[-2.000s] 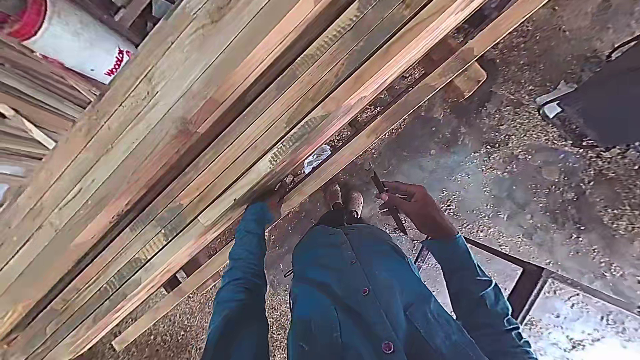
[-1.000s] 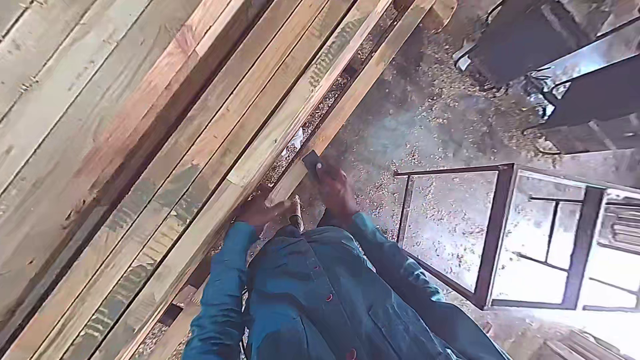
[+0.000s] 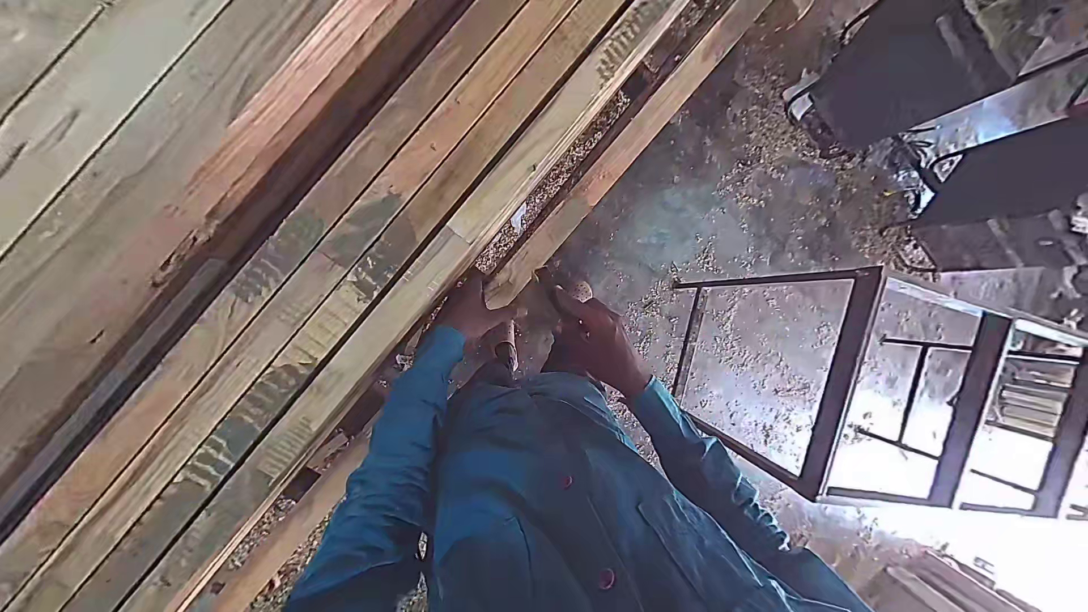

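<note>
My left hand point(image 3: 469, 308) grips the near end of a narrow wooden board point(image 3: 586, 197), which slants up and to the right beside a stack of long planks point(image 3: 408, 200). Just right of that end is my right hand point(image 3: 597, 340), its fingers closed around a dark tool point(image 3: 557, 297) whose kind I cannot tell. The tool lies close to the board's end; whether they touch is unclear. Wood shavings point(image 3: 544, 191) fill the gap between the board and the stack.
A dark metal frame point(image 3: 837, 382) stands at the right. Dark panels point(image 3: 909, 76) with metal legs are at the upper right. More wood pieces point(image 3: 926, 586) lie at the lower right. My shoes are on the floor below my hands, among scattered shavings.
The view has shifted since the oldest frame. My right hand, apart from the board two seconds ago, came over the board with the dark tool, then moved to just right of its end.
</note>
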